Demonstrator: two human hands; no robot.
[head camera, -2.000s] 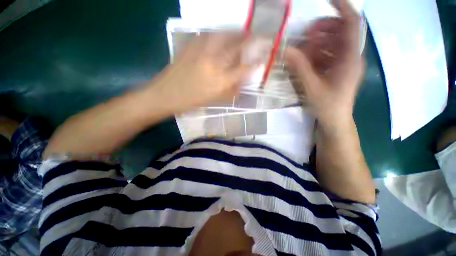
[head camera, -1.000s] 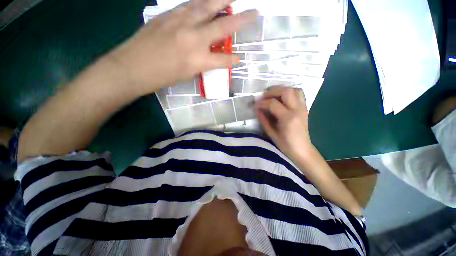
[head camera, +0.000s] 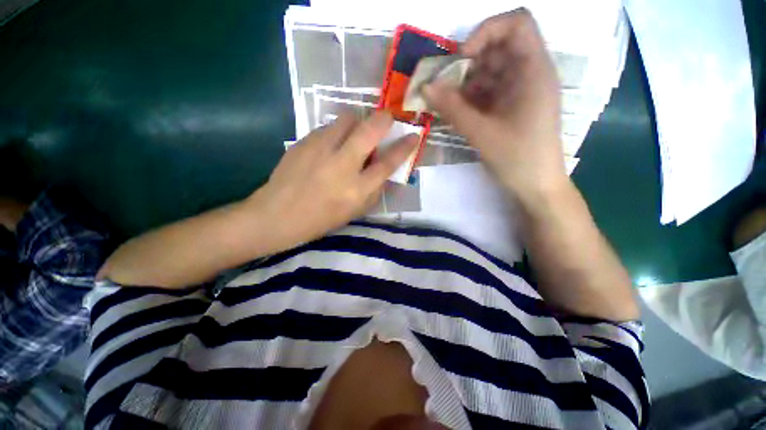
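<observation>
A red-orange phone housing (head camera: 405, 92) with a dark window at its upper end lies tilted on the sheets in front of me. My left hand (head camera: 340, 164) holds its near end, fingers over the white lower section (head camera: 405, 149). My right hand (head camera: 508, 88) pinches a pale grey film piece (head camera: 435, 77) over the housing's right side, partly covering the window and the orange part. Whether the film touches the housing I cannot tell. Die-cut sticker sheets (head camera: 317, 60) with grey rectangles lie fanned beneath. Bare white liner (head camera: 470, 197) shows near my belly.
A second white sheet pile (head camera: 701, 109) lies at the right on the dark green bench (head camera: 168, 92). A person's plaid sleeve (head camera: 63, 281) is at the left edge. Another person's white sleeve (head camera: 710, 323) is at the right edge.
My right hand has moved from the sheets' near edge up to the housing, now with a film piece. My left hand has moved down to the housing's near end. The housing now tilts.
</observation>
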